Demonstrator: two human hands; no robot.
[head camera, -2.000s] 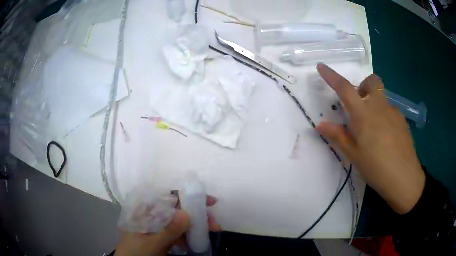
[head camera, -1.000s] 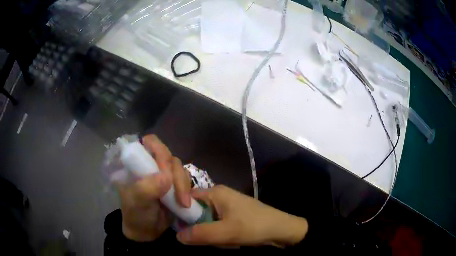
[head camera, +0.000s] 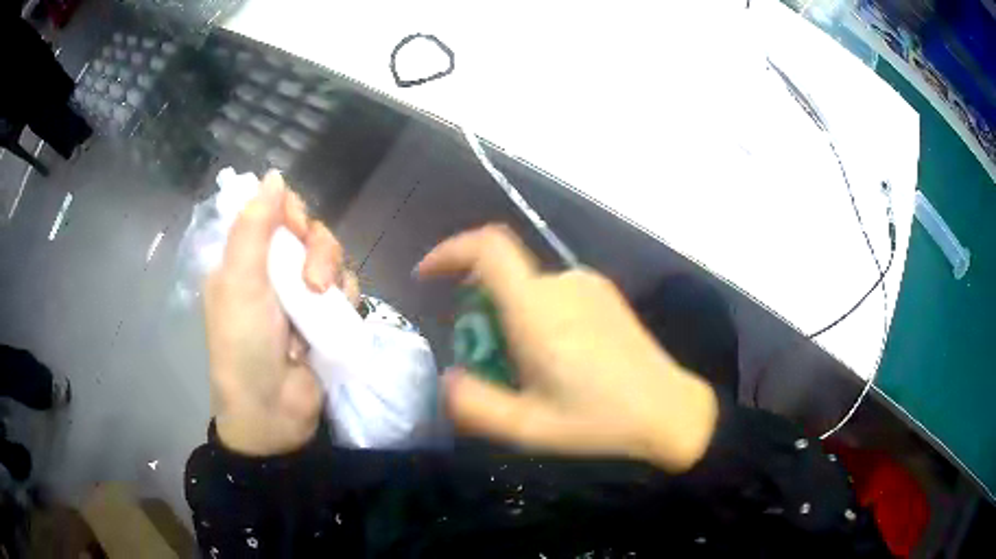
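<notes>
My left hand (head camera: 262, 328) is closed around a white-filled syringe barrel (head camera: 306, 300), tilted above my lap beside the bench. Crinkled clear film (head camera: 200, 249) is bunched at its upper end, in the same hand. Soft white material (head camera: 382, 388) shows by the barrel's lower end; I cannot tell what it is. My right hand (head camera: 579, 360), blurred, holds a green air cap (head camera: 478, 336) between thumb and fingers, apart from the barrel. A hose (head camera: 522, 205) runs down from the bench edge behind my right hand.
The white board (head camera: 655, 142) lies on the green bench top (head camera: 956, 360). On the board are a black loop (head camera: 423, 60), tweezers (head camera: 797, 92) and a dark cable (head camera: 863, 218). A clear empty barrel (head camera: 943, 235) lies at the right. Grey tiled floor (head camera: 109, 360) shows left.
My right hand first left the board and joined the barrel's lower end; now it is apart from it with the green cap. My left hand has raised the barrel beside the bench.
</notes>
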